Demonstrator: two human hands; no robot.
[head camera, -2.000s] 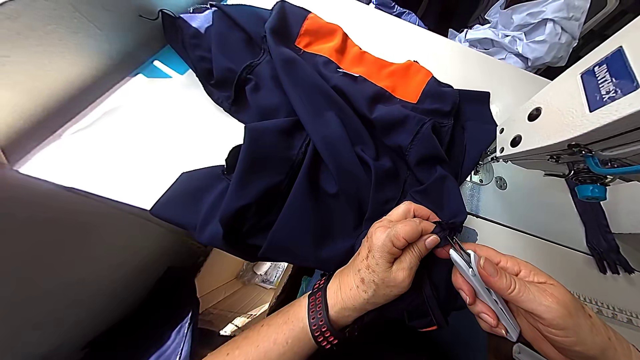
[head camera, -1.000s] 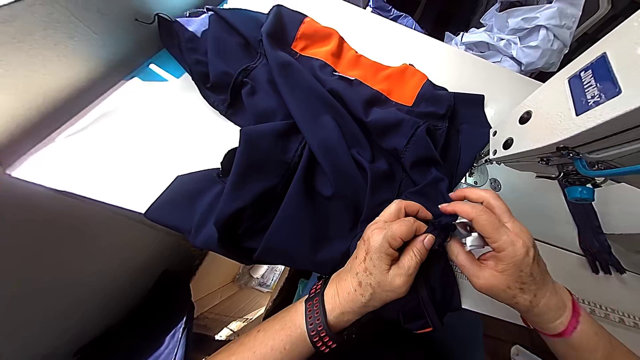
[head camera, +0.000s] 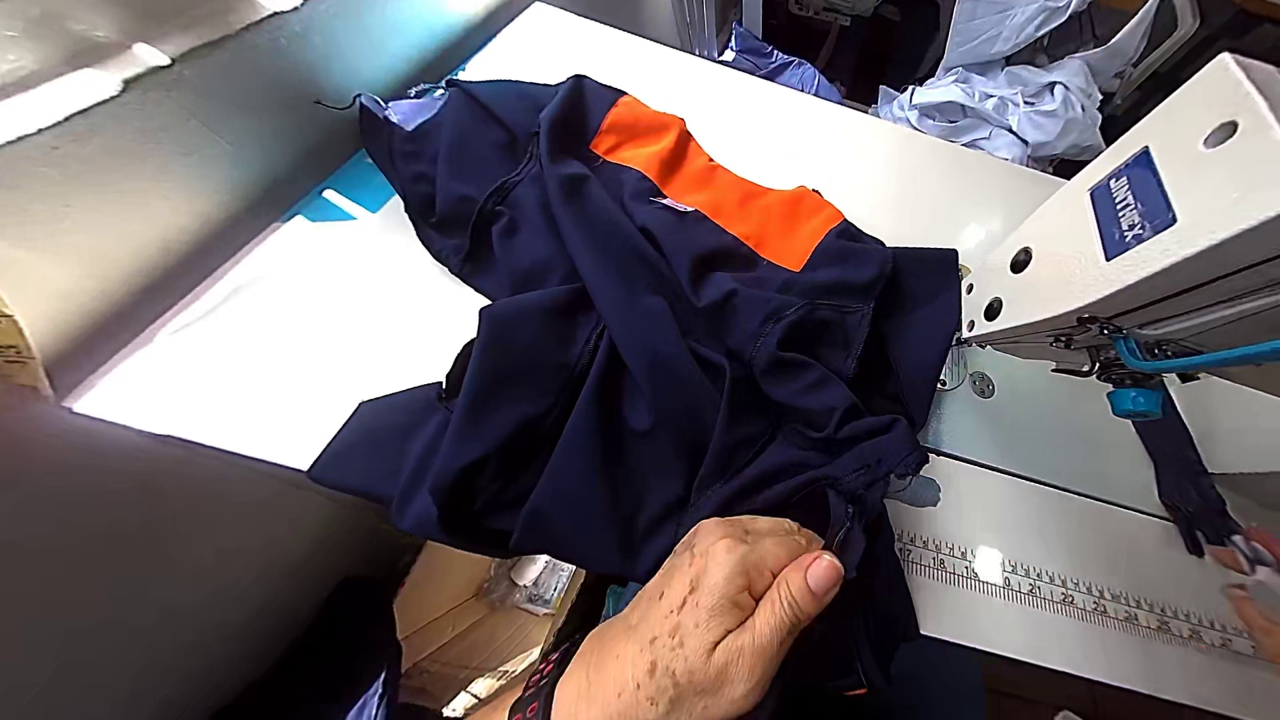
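A navy garment with an orange panel (head camera: 720, 185) is spread over the white table of a sewing machine (head camera: 1140, 200). My left hand (head camera: 710, 610), with a dark band at its wrist, pinches the garment's near edge between thumb and fingers. At the far right edge, my right hand (head camera: 1250, 600) is only partly in view, its fingers on the pale handle of thread snips (head camera: 1255, 550). A dark navy strip of cloth (head camera: 1185, 470) lies beside those fingers, under the machine arm.
A printed ruler scale (head camera: 1060, 590) runs along the table's front. Light blue cloth (head camera: 1000, 115) lies in a heap behind the table. Below the garment, an open cardboard box (head camera: 450, 590) holds a plastic-wrapped item. A grey surface borders the left side.
My right hand has left the garment's edge and moved right to the edge of view with the snips. My left hand still pinches the garment, now a little lower.
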